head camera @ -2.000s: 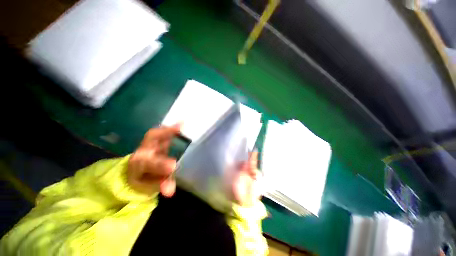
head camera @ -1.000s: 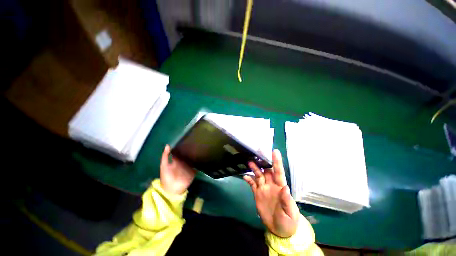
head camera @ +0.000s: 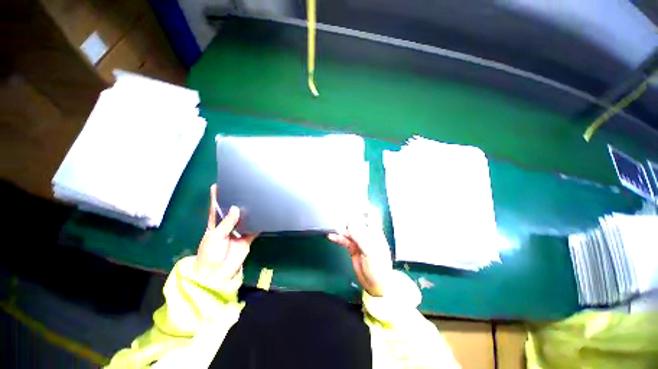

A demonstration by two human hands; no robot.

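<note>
A tablet (head camera: 270,191) with a silver-grey face up lies nearly flat in front of me, its right part washed out by glare. My left hand (head camera: 225,234) holds its lower left corner, with the thumb on top. My right hand (head camera: 366,249) is at its lower right corner, fingers at the edge. White pieces that show in the earlier frames behind the tablet are hard to tell from it here. A right-hand white stack (head camera: 441,205) stands beside it, and a larger left-hand white stack (head camera: 130,150) stands to the left.
Yellow cord (head camera: 312,50) hangs over the green bench (head camera: 252,79). An upright row of thin pieces (head camera: 606,259) and a screen card (head camera: 630,171) are at right. A yellow sleeve (head camera: 599,342) of another person shows at lower right. Brown cartons (head camera: 50,94) are at left. Yellow tape (head camera: 265,279) is at the front edge.
The tablet has turned from tilted with its dark side showing to nearly flat with the silver-grey side up. My right hand has moved from open beside it to its right corner. The view has shifted.
</note>
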